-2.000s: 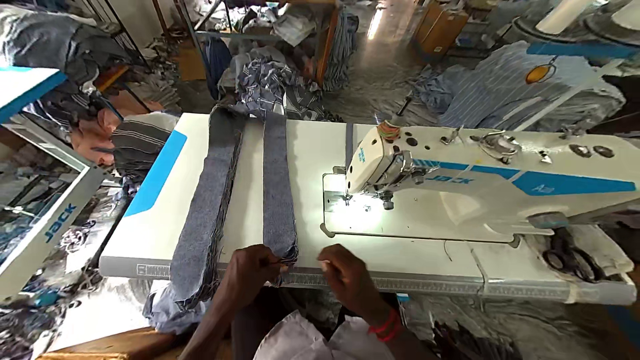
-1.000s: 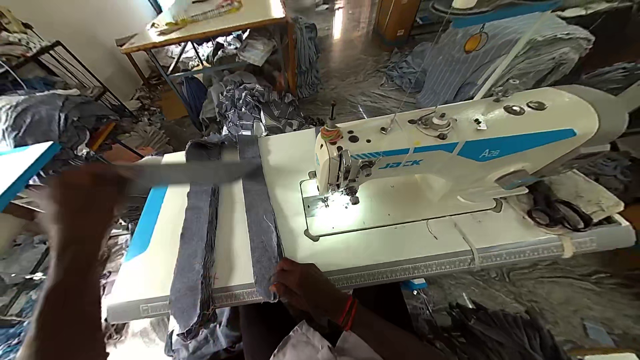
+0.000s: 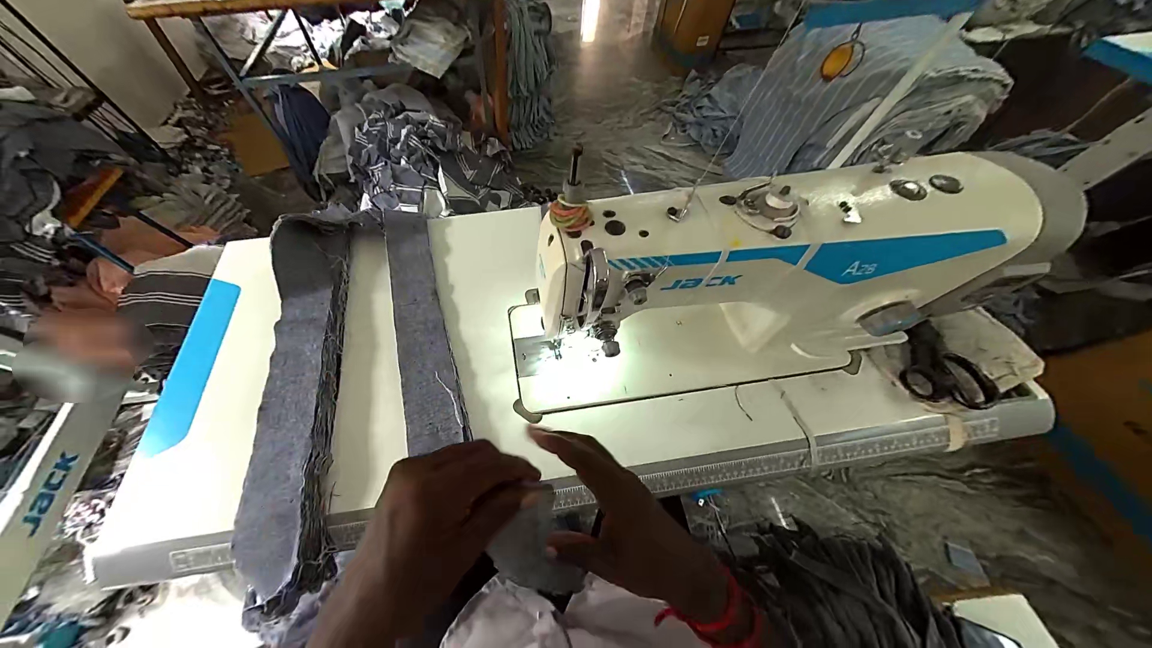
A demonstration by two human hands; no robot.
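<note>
A long grey-blue fabric strip point(image 3: 420, 333) lies along the table left of the Jack sewing machine point(image 3: 774, 261). My left hand point(image 3: 450, 513) is at the near end of that strip, its fingers closed on a piece of grey fabric point(image 3: 537, 540). My right hand point(image 3: 621, 531) faces it across the fabric, thumb and fingers apart, the thumb by the fabric's edge; whether it grips is unclear. Farther left, a thick stack of similar strips point(image 3: 301, 387) with frayed edges hangs over the table's front edge. The machine's lamp lights the needle area, and its needle tip is hard to see.
Black-handled scissors point(image 3: 949, 373) lie at the table's right end. A measuring scale point(image 3: 720, 472) runs along the front edge. Dark fabric point(image 3: 837, 585) is heaped below right. Striped cloth point(image 3: 405, 153) is piled behind the table. At far left a blurred hand shows near another machine.
My left hand, raised over the table's left side a second ago, is now back near my right hand at the front edge. Grey fabric now shows between my hands.
</note>
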